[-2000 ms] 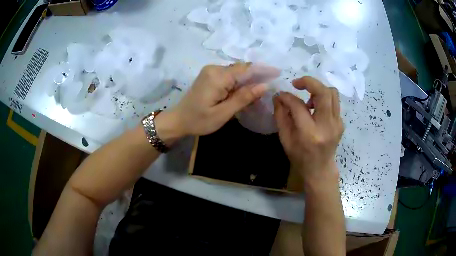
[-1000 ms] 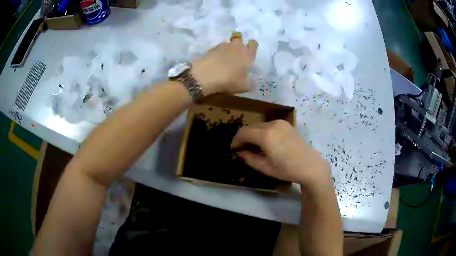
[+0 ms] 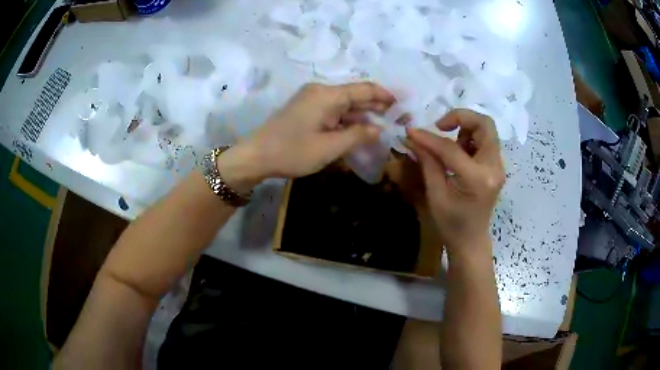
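Observation:
My left hand (image 3: 318, 130), with a metal-link watch at the wrist, holds a translucent disc (image 3: 367, 160) between thumb and fingers above the back edge of the parts box. My right hand (image 3: 459, 170) has its thumb and index finger pinched at the disc's right side; any small part between the fingertips is too small and blurred to tell. The open cardboard parts box (image 3: 354, 265) lies below both hands, filled with small black parts (image 3: 344, 220) and a few paler bits.
Loose overlapping discs lie at the left (image 3: 174, 101) and in a pile at the back (image 3: 405, 36). Black specks (image 3: 528, 238) are scattered at the right. A phone (image 3: 43, 43), a side box (image 3: 100, 10) and a can (image 3: 150, 6) are at the far left. Grey equipment (image 3: 622, 181) stands beyond the right edge.
My left hand has come back from the disc pile with a disc. My right hand has lifted out of the parts box and moved up to the disc.

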